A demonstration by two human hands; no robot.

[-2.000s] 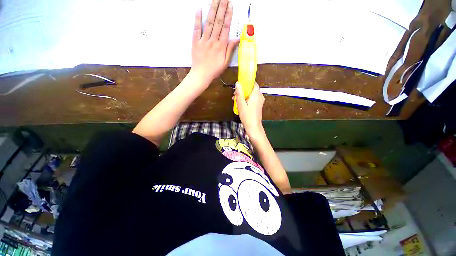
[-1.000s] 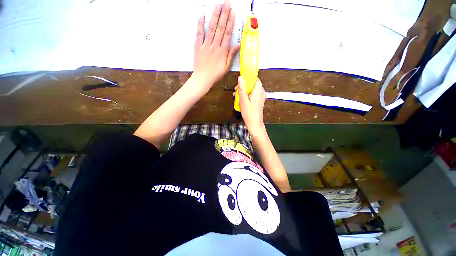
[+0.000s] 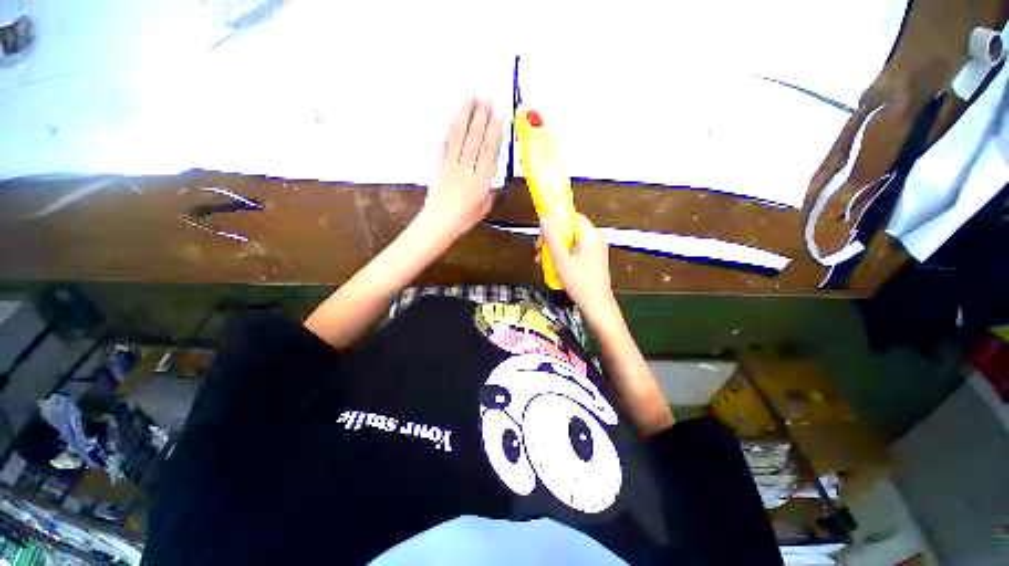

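The white top sheet [image 3: 332,111] lies over the table, with a dark layer showing along its near edge. My right hand [image 3: 578,260] is closed around the rear of the yellow electric scissors [image 3: 544,182]. Their dark thin tip points away from me on the sheet. A dark cut gap runs from the near edge beside the tool's front. My left hand [image 3: 463,171] lies flat on the sheet just left of this gap, fingers extended and holding nothing.
A long white offcut [image 3: 686,245] lies on the brown wooden table [image 3: 365,238]. Curled strips [image 3: 835,210], white folds [image 3: 954,177] and a tape roll [image 3: 984,44] are at the right. A grey weight [image 3: 16,37] sits far left. Cluttered shelves stand behind me.
The scissors have tilted, their tip now leaning left. A dark cut gap now shows beside them. Both hands sit lower in the picture, and the view has shifted; more of the sheet's far part shows.
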